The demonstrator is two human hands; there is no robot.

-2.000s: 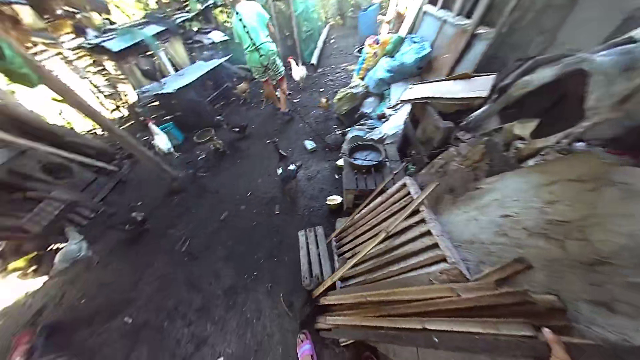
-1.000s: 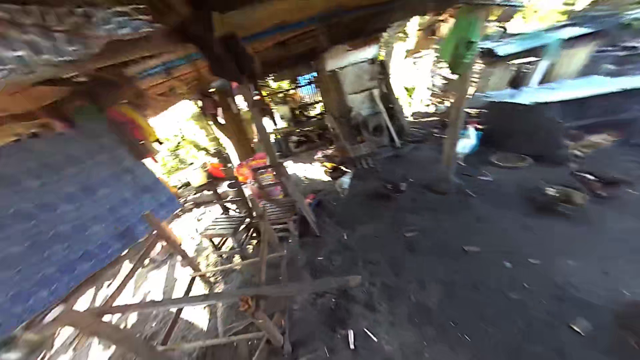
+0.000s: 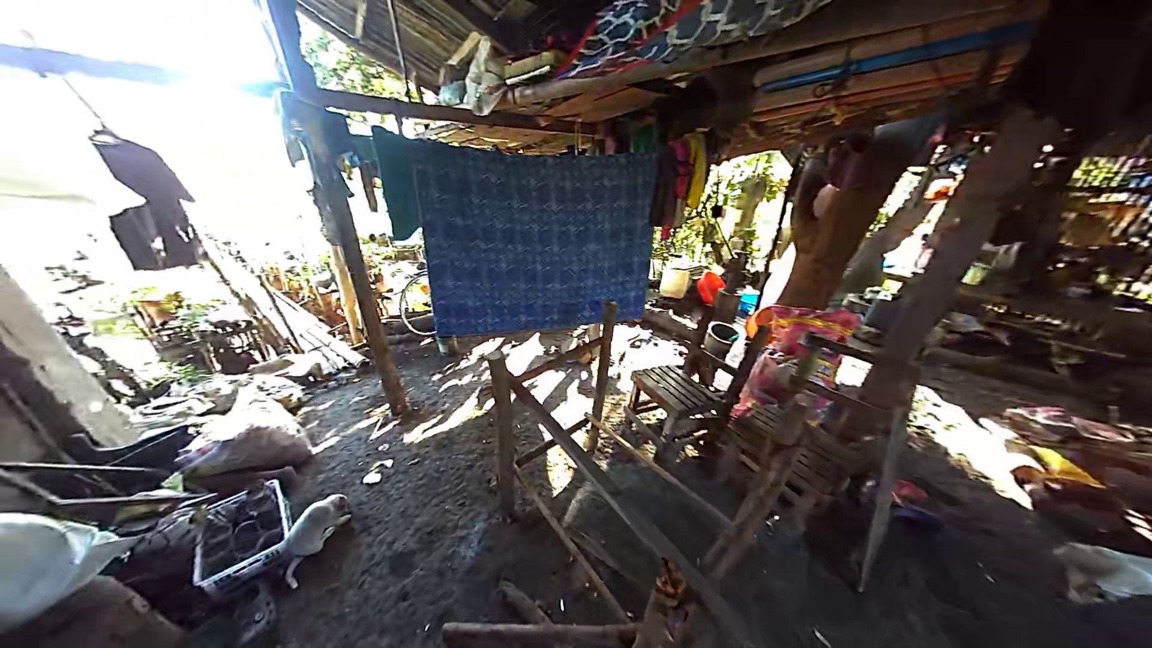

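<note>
Neither my left hand nor my right hand shows in the head view. A rough frame of wooden poles (image 3: pixel 589 459) stands on the dark ground in the middle. Behind it a blue patterned cloth (image 3: pixel 540 238) hangs from a line under the roof, with a dark green cloth (image 3: pixel 396 184) at its left edge. Right of the frame is a slatted wooden chair (image 3: pixel 675 390), and beside it a red and pink patterned bag or cloth (image 3: pixel 792 351) lies over more wooden furniture.
At the lower left a small pale animal (image 3: pixel 315 533), perhaps a puppy, stands by a white-rimmed plastic crate (image 3: pixel 241 535) and a filled sack (image 3: pixel 247 436). A wooden post (image 3: pixel 346 234) rises left of the cloth. A leaning trunk (image 3: pixel 945 261) stands at the right.
The view has swung far to the left, from a yard with a person and slatted wood to the pole frame and hanging cloth. Fingers at the lower right two seconds ago are out of view.
</note>
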